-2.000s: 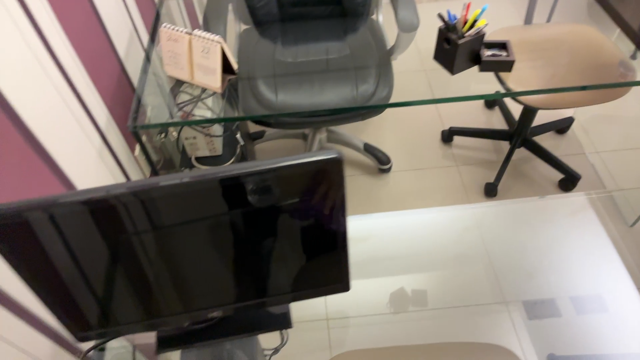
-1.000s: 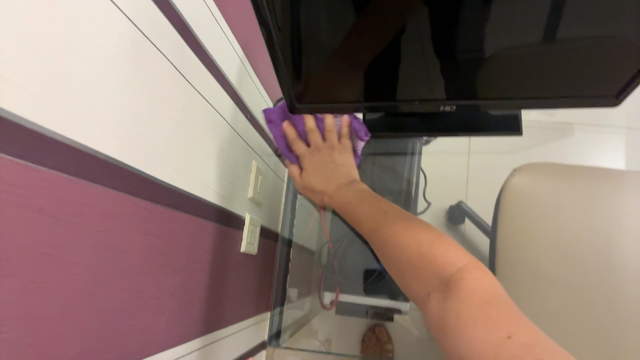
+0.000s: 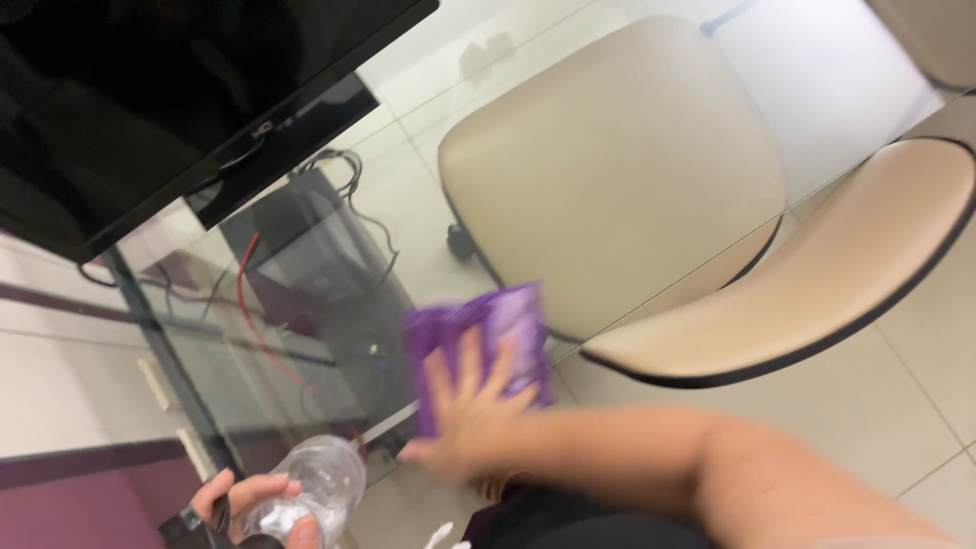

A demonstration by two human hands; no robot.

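Observation:
My right hand (image 3: 476, 415), blurred, lies spread on a purple cloth (image 3: 480, 335), pressing it against the glass tabletop (image 3: 305, 358) near its front edge. At the lower left my left hand (image 3: 259, 503) is closed around a clear plastic bottle (image 3: 324, 480) with a black part at its top; part of that hand is out of view. The black monitor (image 3: 175, 91) stands on its base (image 3: 290, 145) at the upper left, away from both hands.
A beige chair (image 3: 610, 160) with a curved backrest (image 3: 808, 297) is at the desk's right side. Under the glass are a dark computer case (image 3: 328, 267), black cables (image 3: 374, 221) and a red cable (image 3: 252, 328). The wall with switch plates (image 3: 158, 385) borders the left edge.
The right hand and purple cloth have moved from beside the wall, under the monitor's corner, to the glass nearer the front edge. The left hand with the bottle has come into view. The view has turned.

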